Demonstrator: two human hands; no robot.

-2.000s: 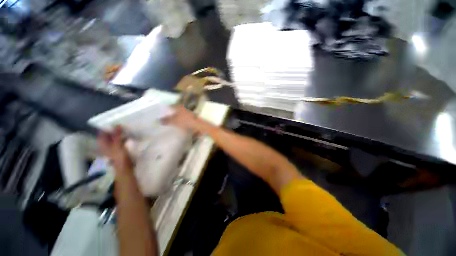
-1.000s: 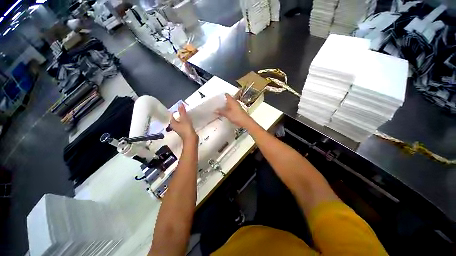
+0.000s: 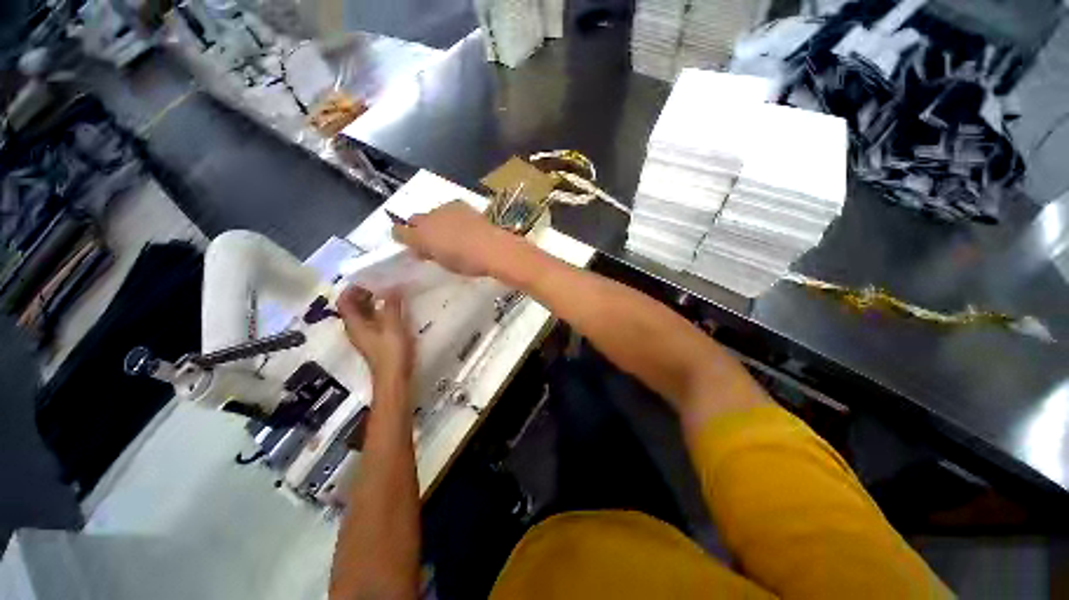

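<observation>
My left hand (image 3: 380, 333) is over the white sewing machine body (image 3: 450, 316), fingers curled, right of the black-gripped lever (image 3: 251, 348). My right hand (image 3: 451, 237) reaches across the far side of the machine, palm down, fingertips beside a small dark part (image 3: 396, 219) on the table. Pale material shows between the hands, but blur hides whether it is a panel or machine surface, and whether either hand holds it. The dark and silver presser area (image 3: 307, 413) is left of my left forearm. A white panel stack (image 3: 70, 565) is cut off at lower left.
A small cardboard box (image 3: 517, 179) with thin items stands beyond my right wrist. The dark metal table (image 3: 926, 366) at right holds tall white bundles (image 3: 750, 176), yellowish tie strips (image 3: 897, 304) and a grey-black fabric heap (image 3: 920, 111). Black cut pieces (image 3: 111, 352) lie beyond the machine.
The view has swung right. The white panel held between both hands earlier is no longer clearly seen. My right hand has moved left across the machine's far side; my left hand is lower, with fingers curled.
</observation>
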